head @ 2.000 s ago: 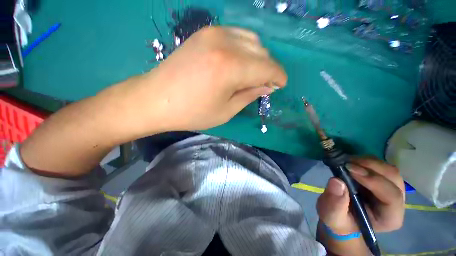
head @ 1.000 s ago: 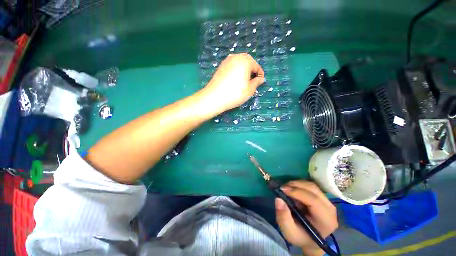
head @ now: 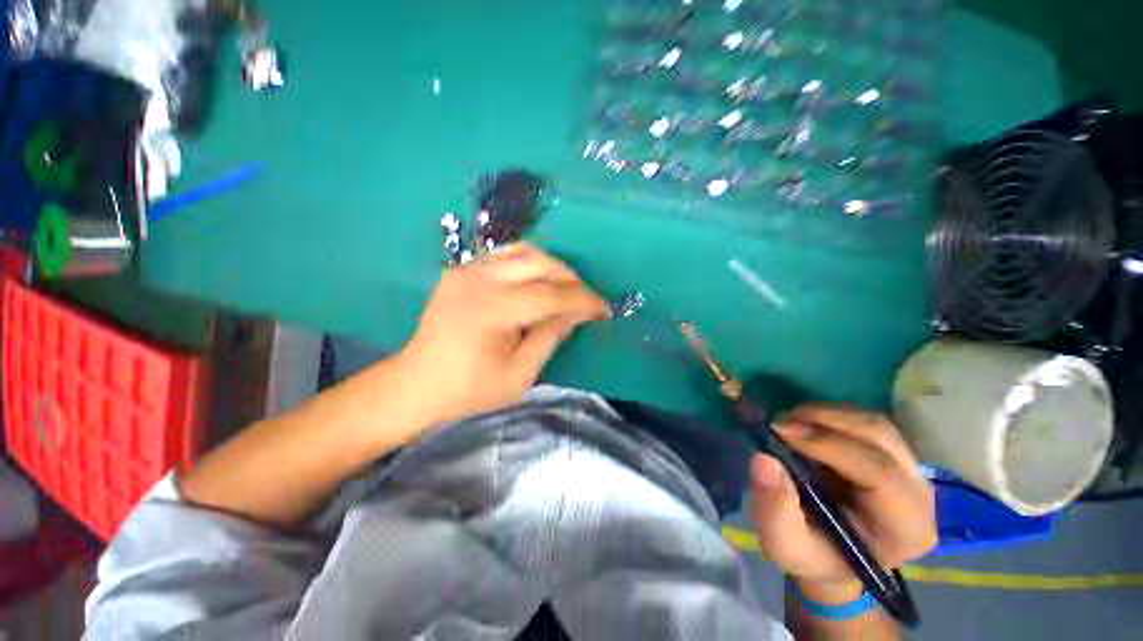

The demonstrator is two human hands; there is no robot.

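My left hand has thumb and forefinger closed at the near end of a small dark-blue and silver circuit board, low over the green mat. Whether a lead is also between the fingertips is too small to tell. My right hand holds the black soldering iron like a pen. Its coppery tip points at the board from the right, a short gap away. A pile of dark lead wires with white-headed components lies just beyond my left hand.
The clear blister tray with rows of boards lies at the far right-centre. A whitish strip lies below it. The fan and off-white pot stand right. A blue stick, green-centred spools and red tray are left.
My left hand has come back from over the blister tray to the mat beside the wire pile, with a board now at its fingertips. My right hand still holds the iron. The view has shifted.
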